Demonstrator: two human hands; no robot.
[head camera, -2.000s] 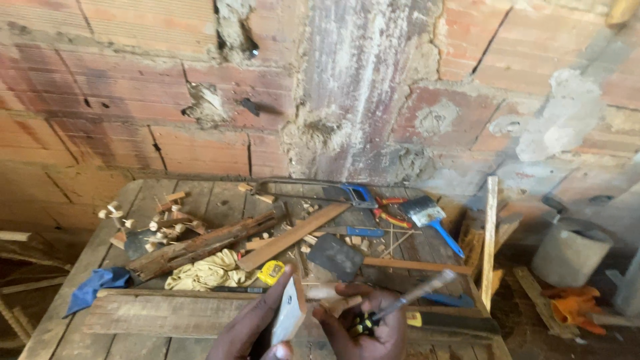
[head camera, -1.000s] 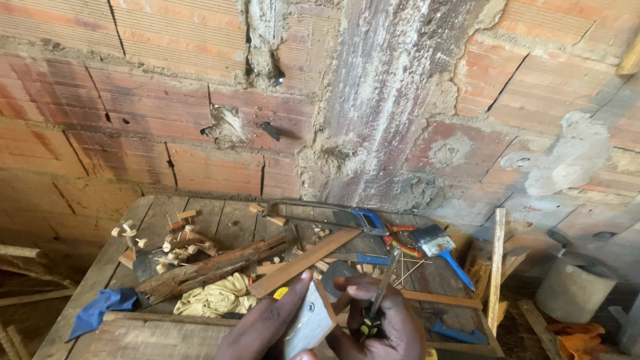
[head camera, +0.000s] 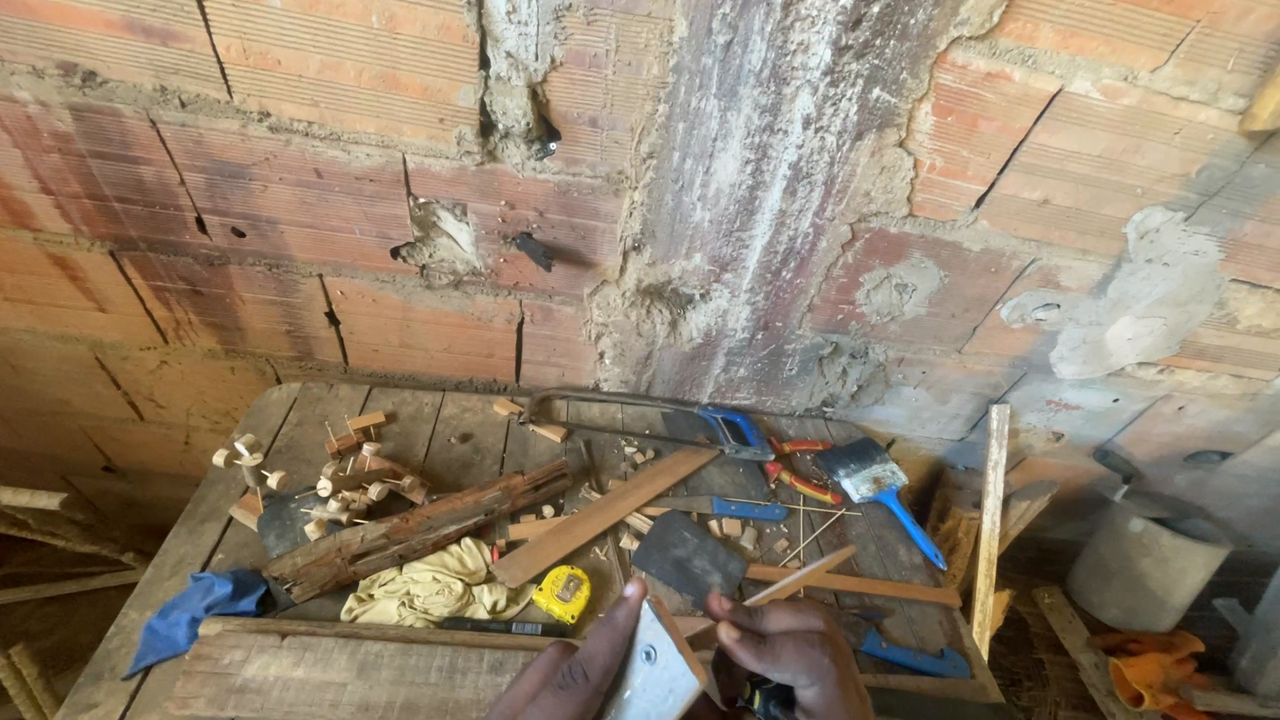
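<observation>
At the bottom centre my left hand (head camera: 575, 670) grips a pale block-like piece (head camera: 652, 665) with a screw head in its near face. Close on its right, my right hand (head camera: 790, 650) pinches a thin wooden strip (head camera: 800, 577) between thumb and finger; a black and yellow handle (head camera: 766, 696) shows under its fingers. Just beyond the hands lie a dark flat sheet (head camera: 690, 560) and a yellow tape measure (head camera: 562, 594). A flat wooden slat (head camera: 607, 515) slants across the bench behind them.
On the wooden bench (head camera: 330, 668) lie a hacksaw (head camera: 735, 430), red and yellow pliers (head camera: 803, 484), a paintbrush (head camera: 885, 480), a blue-handled knife (head camera: 740, 507), a rough wood piece (head camera: 420, 530), cloths (head camera: 430, 590) and small wooden parts (head camera: 360, 480). A brick wall (head camera: 400, 200) stands behind.
The tool with a long shaft seen raised in my right hand earlier no longer stands up; a thin wooden strip now shows at its fingertips. The left hand still holds the pale piece.
</observation>
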